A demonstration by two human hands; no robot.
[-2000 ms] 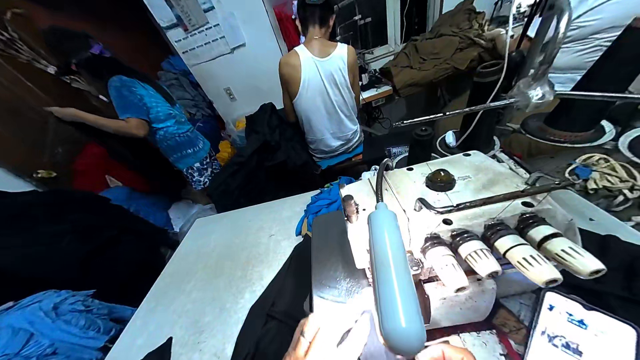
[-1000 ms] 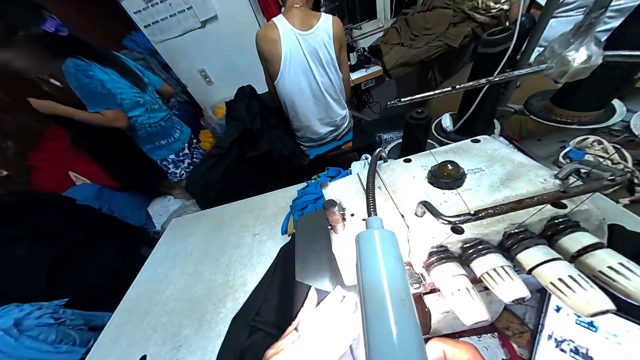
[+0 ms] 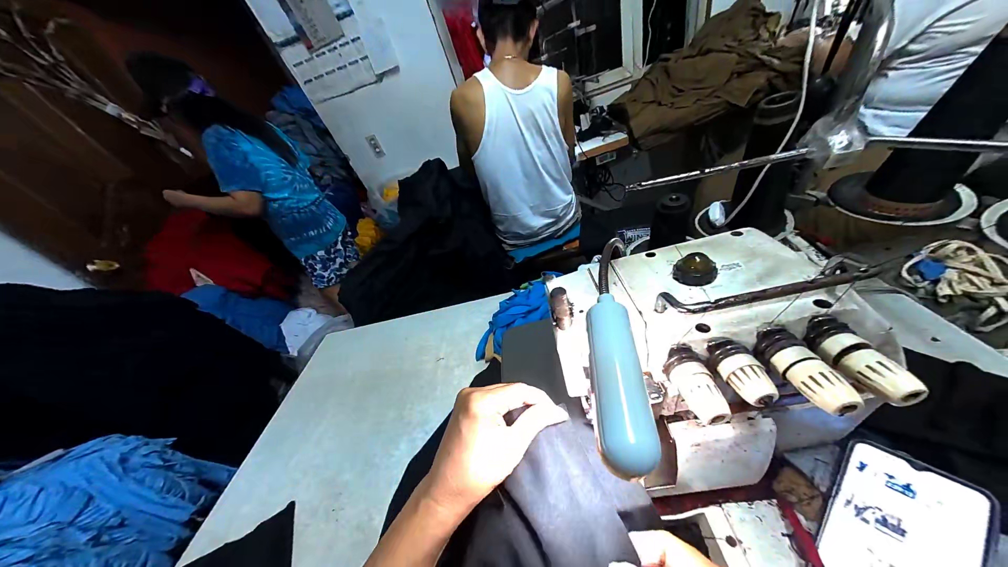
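Black fabric [image 3: 563, 480] lies in front of a white overlock sewing machine [image 3: 740, 260], brightly lit under a blue-grey lamp [image 3: 622, 386] on a flexible neck. My left hand [image 3: 496, 441] pinches the upper edge of this fabric between thumb and fingers, left of the lamp. My right hand [image 3: 665, 549] is at the bottom edge of the view, partly cut off, by the fabric's right side; its grip is not clear. The lamp hides the needle area. Several cream tension knobs [image 3: 756, 378] line the machine's front.
A phone [image 3: 906, 504] with a lit screen lies at lower right. Blue cloth [image 3: 524, 311] sits behind the white table [image 3: 354, 409] edge by the machine. Thread cones [image 3: 917, 177] stand behind. Blue garments [image 3: 94, 504] are piled lower left. Two people are beyond the table.
My left hand has come up into fuller view, raising the black fabric's edge beside the lamp. The person in blue at left has an arm held lower against the red cloth.
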